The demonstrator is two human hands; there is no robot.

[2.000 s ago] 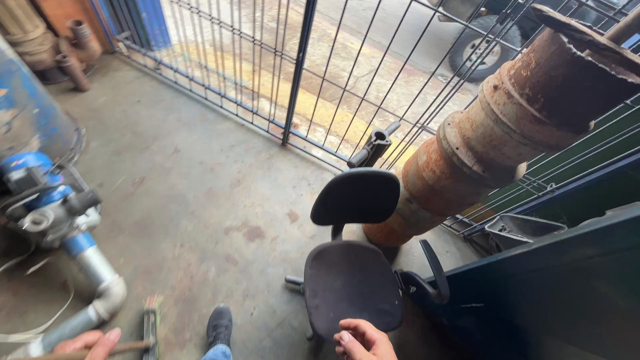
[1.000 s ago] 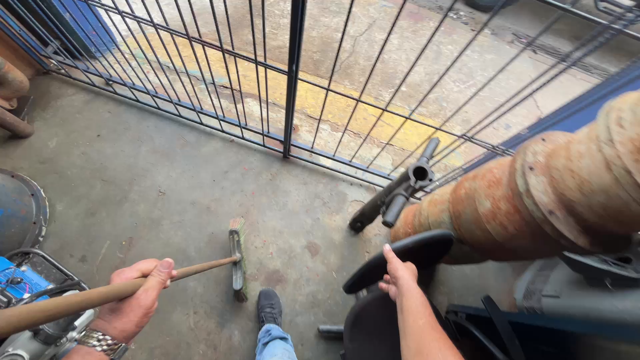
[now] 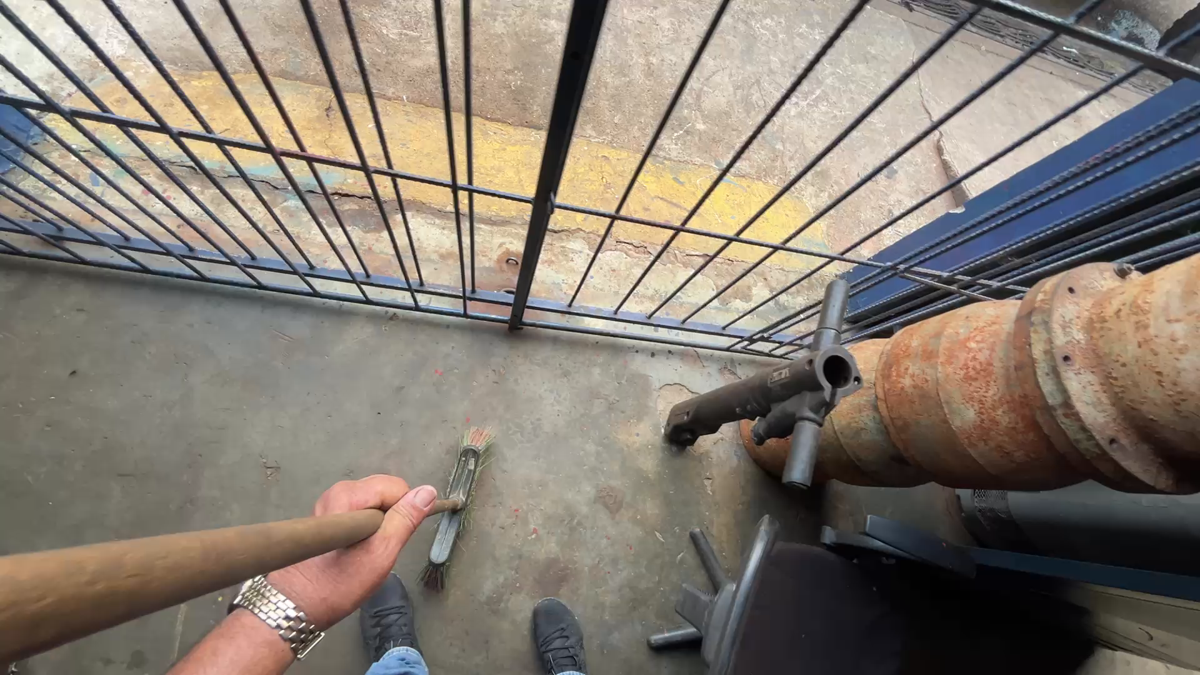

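My left hand (image 3: 361,544), with a metal-banded wristwatch (image 3: 279,614) on its wrist, is closed around the wooden handle (image 3: 187,572) of a push broom. The broom head (image 3: 455,516), with its bristles, rests on the concrete floor just beyond my shoes (image 3: 560,637). My right hand is out of view. At the lower right is a black office chair (image 3: 844,609), partly cut off by the frame edge; its base legs (image 3: 689,623) show on the floor.
A metal grille gate (image 3: 534,197) crosses the far side. A dark pneumatic breaker tool (image 3: 759,398) with a T-shaped handle stands by the gate. Beside it rises a rusty flanged metal column (image 3: 984,384). Blue metal panels (image 3: 1031,197) stand at the right.
My right hand, at the chair's backrest one second ago, has left the view. The chair has turned and sits lower right. The left hand keeps the broom handle. The view has tilted toward the gate.
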